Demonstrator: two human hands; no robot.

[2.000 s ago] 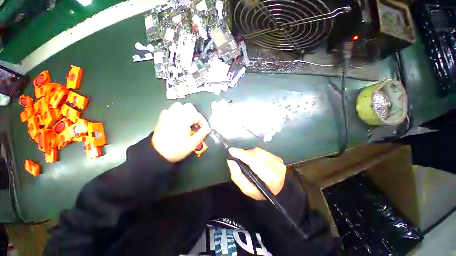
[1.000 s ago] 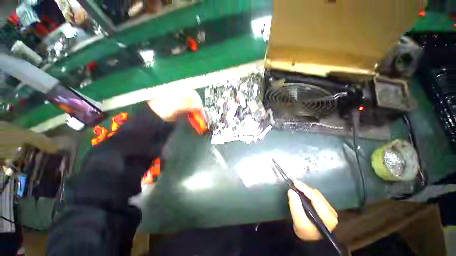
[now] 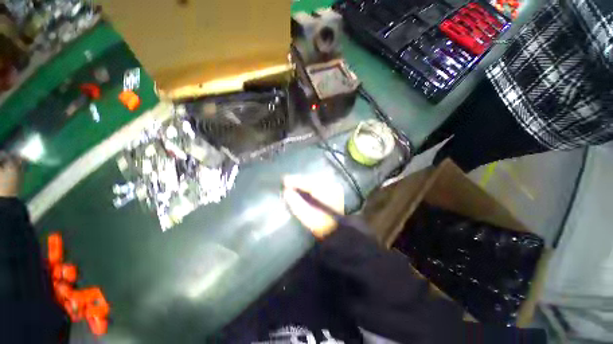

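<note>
My right hand [image 3: 314, 213] is over the bright, glossy part of the green mat. It is blurred and closed on the dark soldering iron [image 3: 310, 199]; the tip is not clear. My left hand [image 3: 8, 176] is at the left picture edge by the green belt, mostly cut off, and its fingers are hidden. Orange housings [image 3: 77, 295] lie in a loose group at the lower left, beside my left sleeve. Silver-white circuit boards [image 3: 176, 168] are heaped in front of the fan.
The fan [image 3: 242, 119] stands below a cardboard flap [image 3: 201, 40]. A green round tin or roll [image 3: 370, 142] sits beside a black cable. A black tray [image 3: 410, 50] with red pieces is at the upper right. A person in a plaid sleeve [image 3: 538, 74] stands there, above an open carton [image 3: 470, 195].
The view has swung to the right, bringing in the tray, carton and plaid sleeve. My left arm has moved from beside the board heap to the far left edge. My right hand still holds the iron.
</note>
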